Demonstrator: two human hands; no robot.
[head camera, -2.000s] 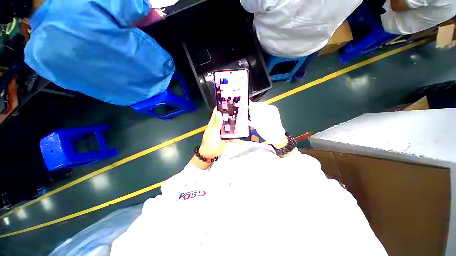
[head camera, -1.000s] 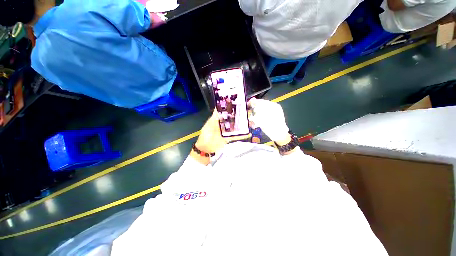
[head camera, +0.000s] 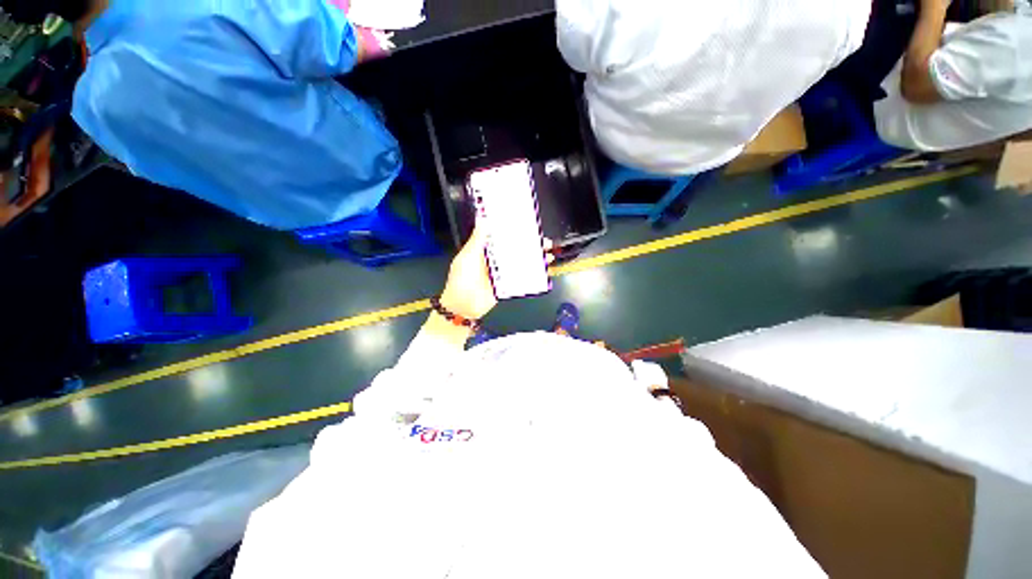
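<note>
A smartphone with a washed-out white screen is held upright in front of my body. My left hand grips it along its left and lower side, with fingertips showing at its right edge. My right hand is low at my right side, mostly hidden by my white sleeve; only a small pale part and a dark bracelet show, so its fingers cannot be made out.
A black bin stands beyond the phone. A person in blue and a person in white sit ahead near blue stools. A white-topped box is at right. Yellow lines cross the green floor; a plastic bag lies lower left.
My right hand has left the phone and dropped down to my right side. The phone's screen has turned from a coloured picture to nearly all white. The view has shifted slightly.
</note>
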